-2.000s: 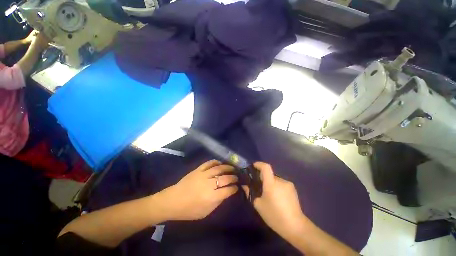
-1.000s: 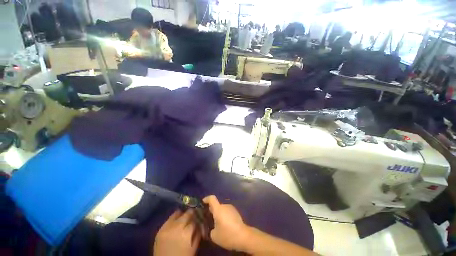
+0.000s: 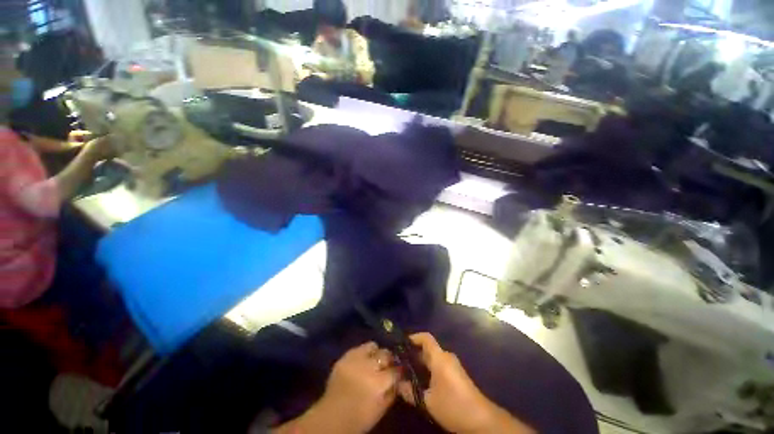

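Note:
The tailor's shears (image 3: 386,325) lie at the lower middle of the view, blades pointing up and left over the dark navy cloth. My right hand (image 3: 445,381) grips the black handles. My left hand (image 3: 361,386), with a ring on one finger, is against the shears at the handle end; blur hides whether it holds the handles or cloth. The navy garment piece (image 3: 518,373) spreads under both hands with a broad curved edge at right. It runs up to a crumpled navy heap (image 3: 365,169) beyond.
A flat blue folded sheet (image 3: 204,258) lies at left, partly under the heap. A white sewing machine (image 3: 628,288) stands at right with a dark pad (image 3: 618,360) below its arm. At left, a person in pink (image 3: 25,216) sits by a beige-green machine (image 3: 157,136).
The view tipped up from the first frame, then swung left, bringing the seated person back in. The shears' blades now point more steeply upward. Both hands stay together at the handles.

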